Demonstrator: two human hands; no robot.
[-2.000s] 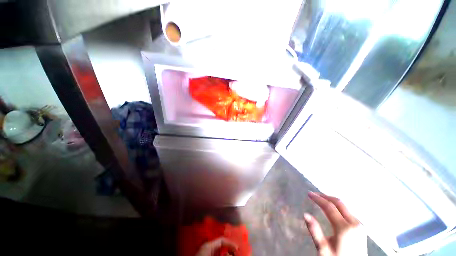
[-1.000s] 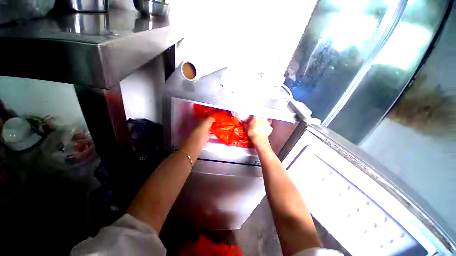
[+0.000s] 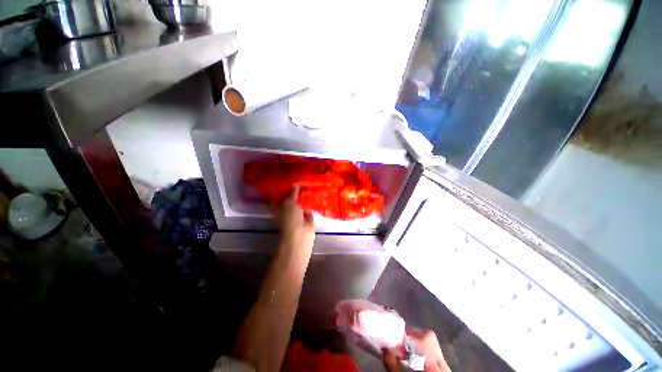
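Note:
Red plastic bags (image 3: pixel 341 190) fill much of the open upper compartment of the refrigerator (image 3: pixel 210 174). My left hand (image 3: pixel 294 218) reaches to the compartment's front edge, its fingers against the red plastic; whether it grips the plastic is unclear. My right hand (image 3: pixel 417 352) is low at the right and holds a clear bag of pinkish-white frozen food, perhaps meat (image 3: pixel 374 325), below the compartment. Another red bag (image 3: pixel 319 359) shows at the bottom edge, partly hidden by my left forearm.
The white ribbed fridge door (image 3: pixel 508 290) stands open to the right. A white roll (image 3: pixel 265 96) and a power strip (image 3: pixel 419 147) lie on the fridge top. A steel table (image 3: pixel 145 69) with metal pots is at the left, with a dark checked cloth (image 3: pixel 183 221) beneath it.
My right hand has come out of the compartment and now holds the clear bag low at the right. My left hand stays at the compartment, lower on the red plastic. The view has shifted.

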